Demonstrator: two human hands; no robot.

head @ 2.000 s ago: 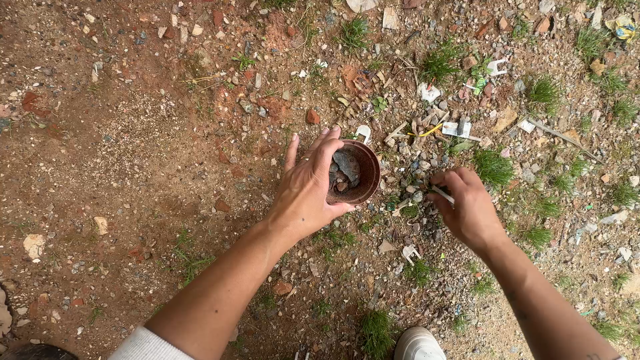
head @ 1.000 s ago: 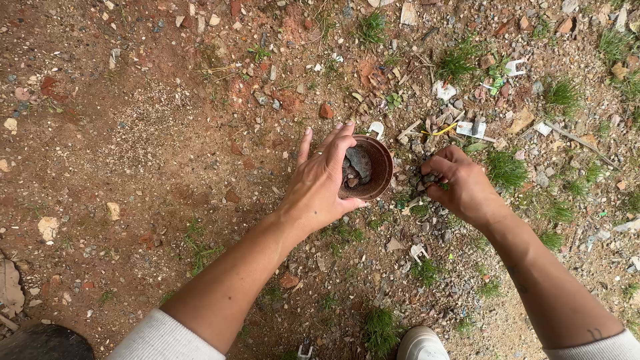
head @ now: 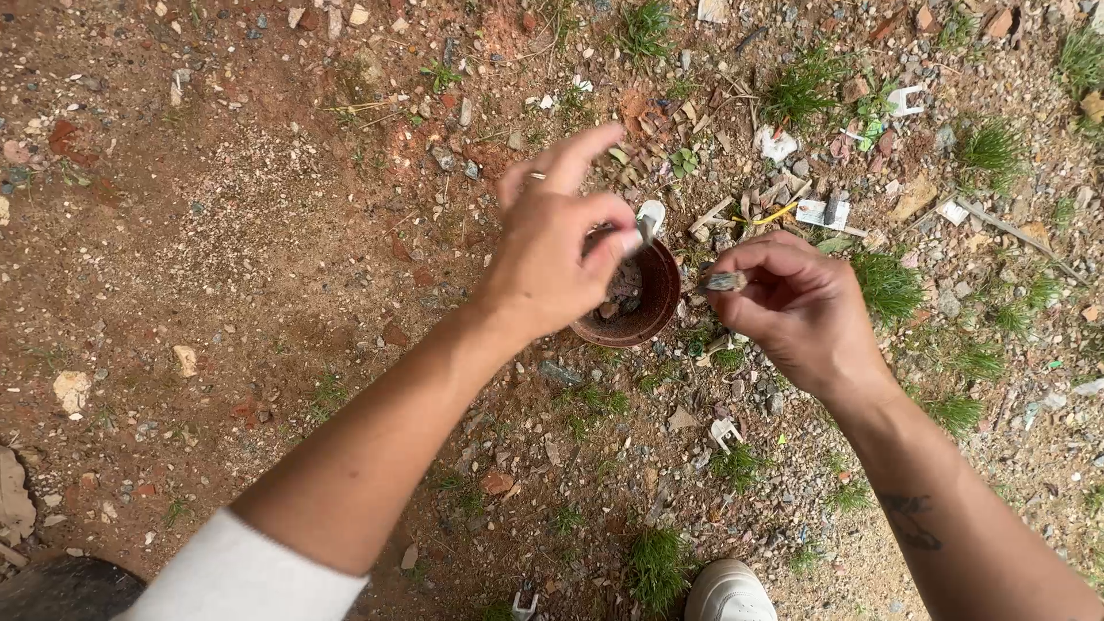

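Note:
A reddish-brown round pot (head: 662, 297) stands on the stony ground with several stones (head: 628, 289) inside. Over its upper left rim is my left hand (head: 561, 250), a ring on one finger, with thumb and index finger pinched on a small blurred grey piece, probably a stone (head: 644, 231). Just right of the pot, my right hand (head: 789, 302) holds a small grey stone (head: 723, 281) between thumb and fingertips. My left hand hides part of the pot's rim and inside.
Gravel and grass tufts (head: 888, 285) surround the pot. Farther right lie a white printed tag (head: 822, 214), a yellow strip (head: 774, 214) and a thin stick (head: 1022, 235). White plastic clips (head: 724, 434) are scattered about. A white shoe (head: 730, 593) is at the bottom edge.
My left hand has let go of the pot's side and now pinches a small piece above the rim. My right hand has lifted from the gravel with a stone.

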